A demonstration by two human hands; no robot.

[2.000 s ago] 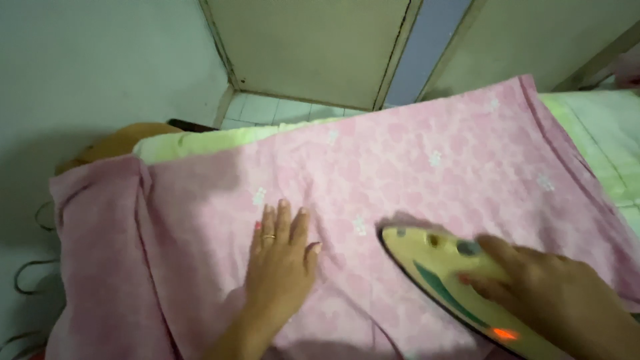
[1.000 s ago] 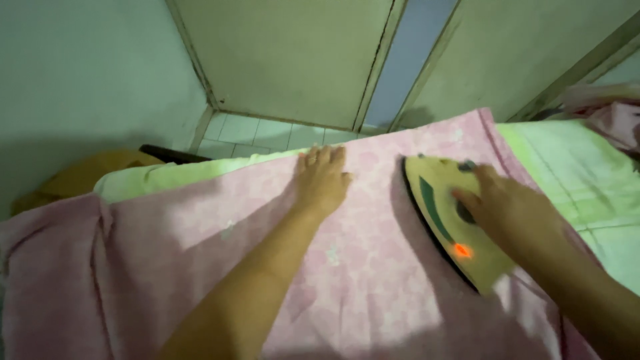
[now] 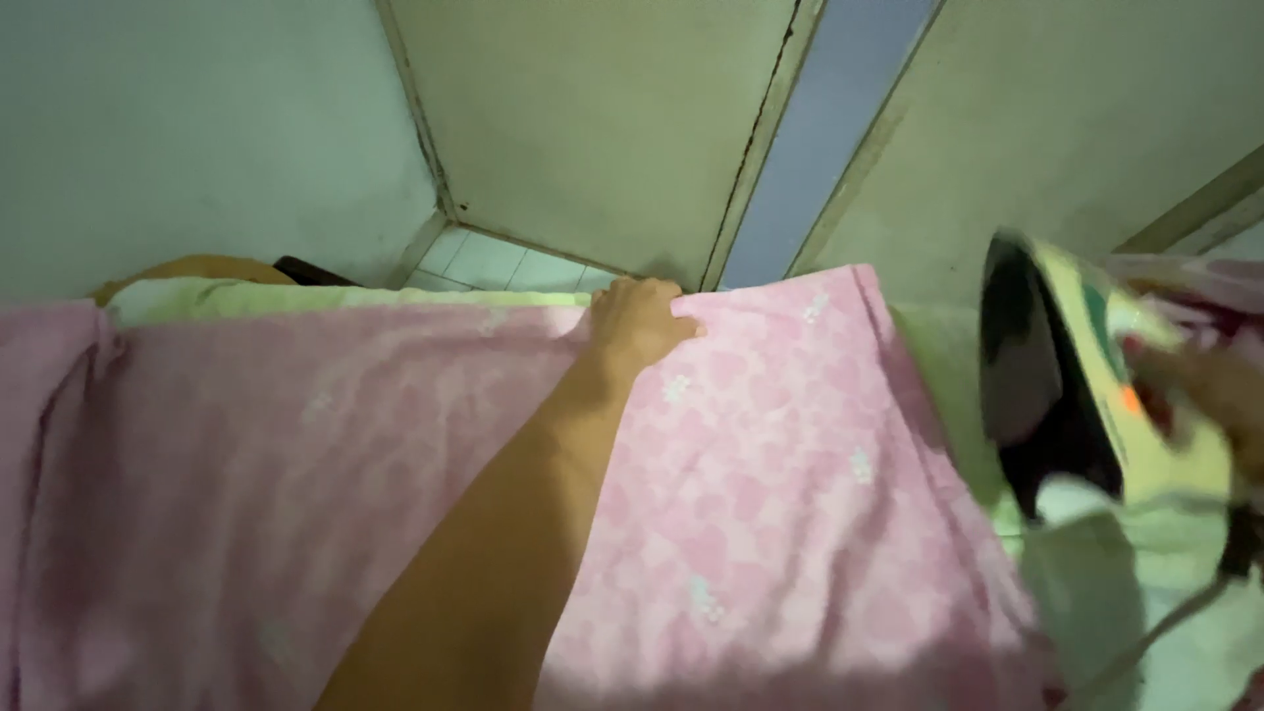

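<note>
Pink patterned cloth [image 3: 731, 474] lies spread over a pale green cloth [image 3: 237, 298]. At its far edge rests my left hand [image 3: 642, 316], its fingers bent over the edge; whether they pinch the cloth is hidden. On the right, my right hand [image 3: 1200, 380], blurred, is closed around a yellow-and-green clothes iron [image 3: 1106, 365]. The iron is tilted up off the cloth, its dark soleplate facing left and its orange light lit. A cord [image 3: 1175, 617] hangs from its rear.
Beyond the far edge are a tiled floor [image 3: 494, 265], a door panel [image 3: 602, 118] and a wall [image 3: 178, 128]. A bunched reddish cloth [image 3: 1205, 286] lies behind the iron. At the far left are a brown rounded thing [image 3: 202, 265] and a dark object [image 3: 321, 272].
The iron was flat on the pink cloth and is now lifted and tipped beyond its right edge. My left hand has gone from the cloth's middle to its far edge.
</note>
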